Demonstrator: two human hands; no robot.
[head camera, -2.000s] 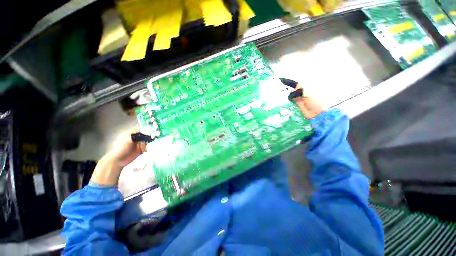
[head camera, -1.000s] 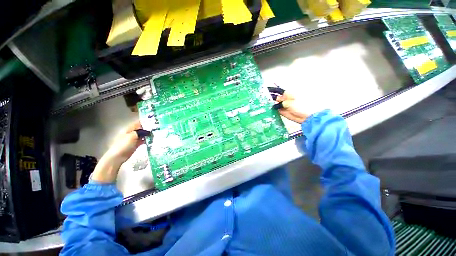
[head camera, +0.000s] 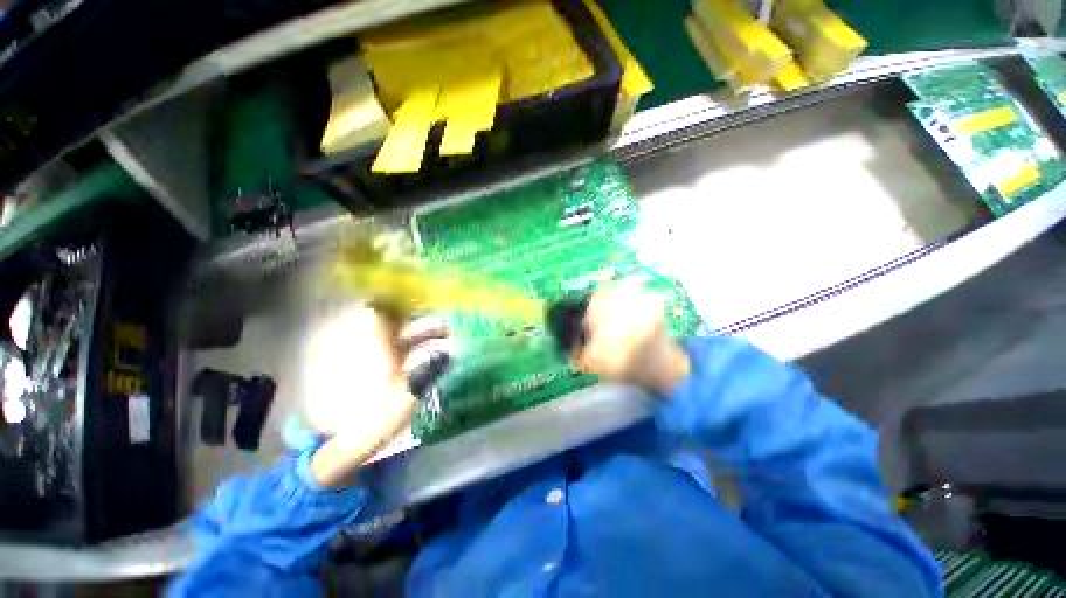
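The green circuit board (head camera: 514, 234) lies across the conveyor rails in front of me, partly hidden by my hands. A blurred yellow strip (head camera: 468, 292) is above the board, stretched between my hands. My left hand (head camera: 357, 368) is strongly blurred, with its fingers at the strip's left part. My right hand (head camera: 620, 333), with black finger cots, is closed at the strip's right end. Further yellow at the left end of the strip is too blurred to tell apart.
A black bin (head camera: 549, 134) of yellow pieces stands behind the board. More yellow pieces (head camera: 754, 41) lie to its right. Other boards (head camera: 994, 134) are on the line at far right. Black finger-shaped items (head camera: 234, 407) and a black box (head camera: 131, 304) are at left. Board rack (head camera: 994, 578) is at lower right.
Both hands have let go of the board's sides and moved in over its near part, now with a yellow strip. The board has been lowered onto the rails.
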